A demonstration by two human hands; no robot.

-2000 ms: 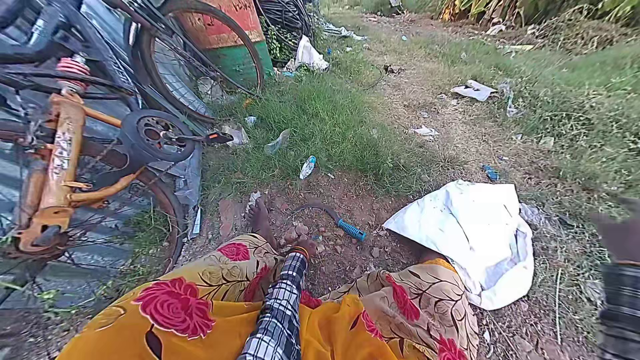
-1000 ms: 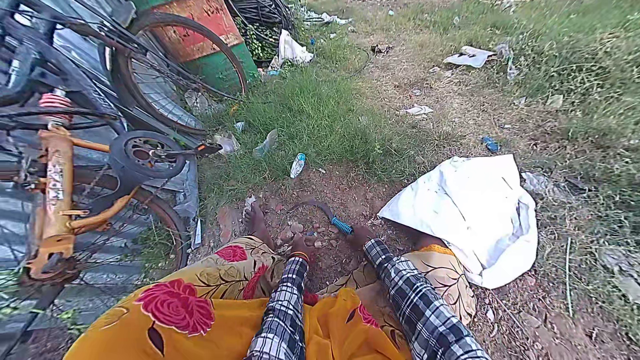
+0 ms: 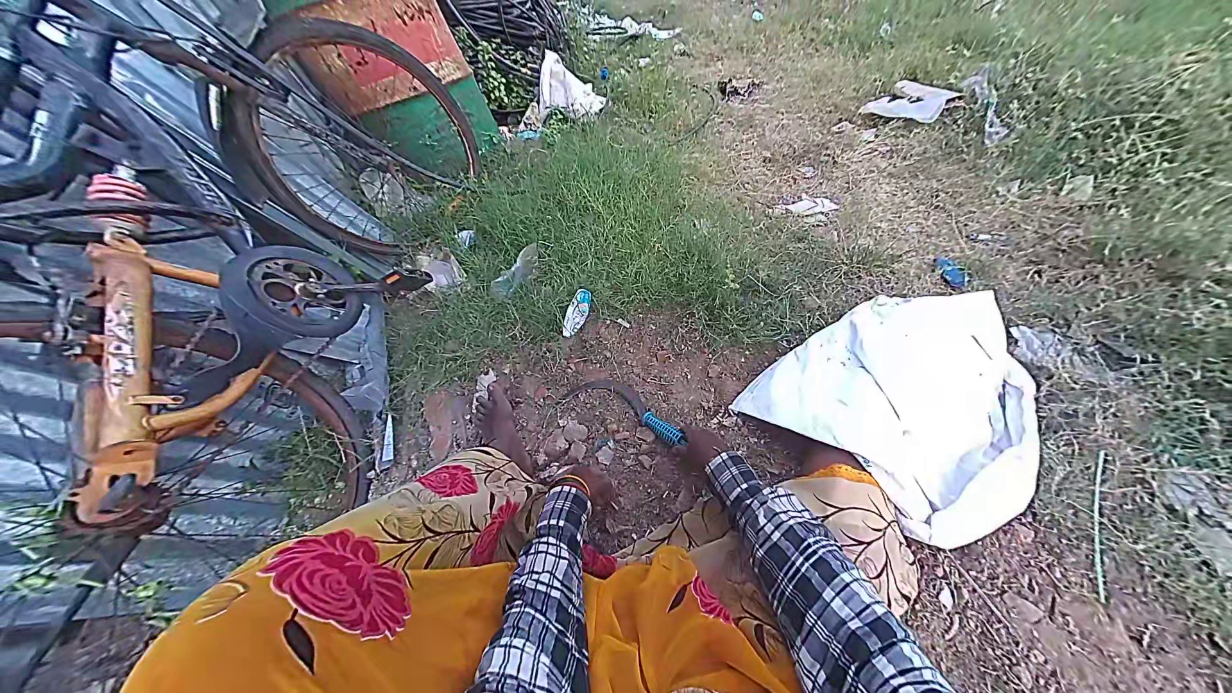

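Note:
A sickle with a blue ribbed handle (image 3: 664, 429) lies on bare soil between my feet, its dark curved blade pointing left. My right hand (image 3: 703, 450) is at the end of that handle; whether its fingers are closed round it is not clear. Low over the soil, near small stones and my bare foot (image 3: 499, 419), is my left hand (image 3: 594, 486), with an orange bangle at the wrist; its fingers are mostly hidden. A white woven sack (image 3: 895, 414) lies at the right, partly over my other leg. Patterned yellow cloth (image 3: 404, 597) covers my legs.
An orange bicycle frame (image 3: 125, 337) and wheels stand at the left against corrugated metal sheets (image 3: 48, 433). Behind is a rusty red and green panel (image 3: 404, 77). Grass (image 3: 616, 212) grows ahead, with a crumpled wrapper (image 3: 577, 313) and a blue scrap (image 3: 951, 272) on the ground.
My right hand was out at the far right two seconds ago and has come in to the sickle's handle. My left hand has moved little. The sack and the sickle lie about where they were.

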